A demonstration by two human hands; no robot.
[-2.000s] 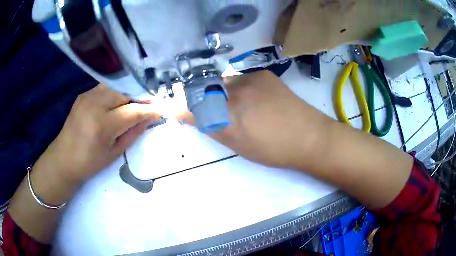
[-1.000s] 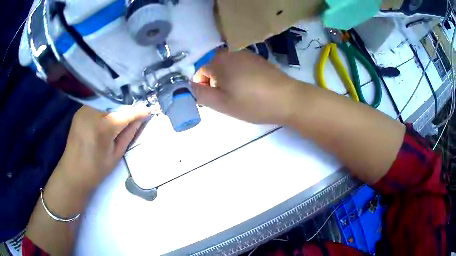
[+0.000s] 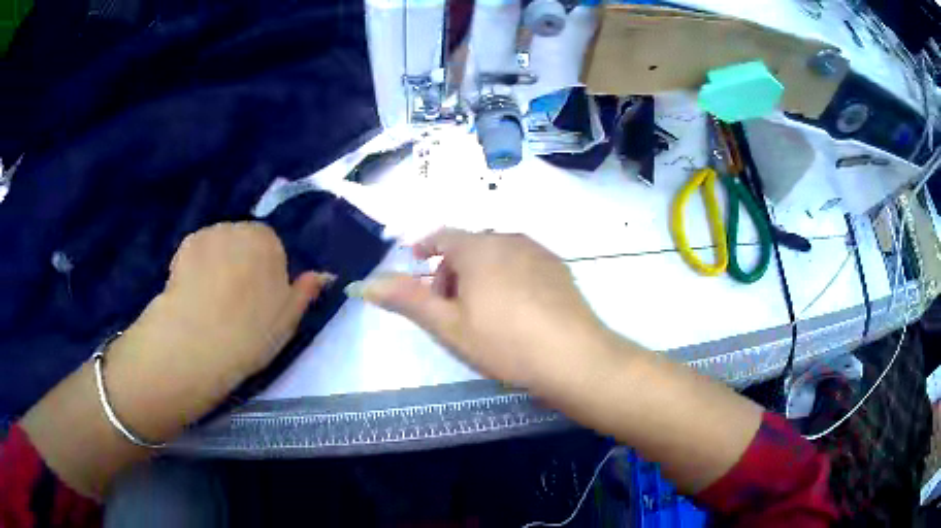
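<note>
A navy garment piece (image 3: 335, 239) lies on the white table left of and in front of the needle area (image 3: 433, 122), joined to the large dark cloth on the left. A pale white edge shows at its back corner. My left hand (image 3: 232, 294) grips the navy cloth, thumb on top, with the other fingers curled. My right hand (image 3: 490, 299) is at the right edge of the cloth, its thumb and forefinger a little apart near the edge; whether it pinches cloth or thread cannot be told. The grey-blue cylindrical attachment (image 3: 501, 139) is beside the needle.
Scissors with yellow and green handles (image 3: 702, 222) lie on the table at the right. Dark and white scraps (image 3: 578, 129) lie behind the needle. A mint-green block (image 3: 741, 91) sits by the cardboard (image 3: 681, 52). A ruler (image 3: 413, 425) follows the front edge; a blue bin (image 3: 666, 495) is below.
Both hands have moved from the needle area toward the table's front edge. The navy piece now shows in front of the machine. The view has shifted, showing more of the dark cloth.
</note>
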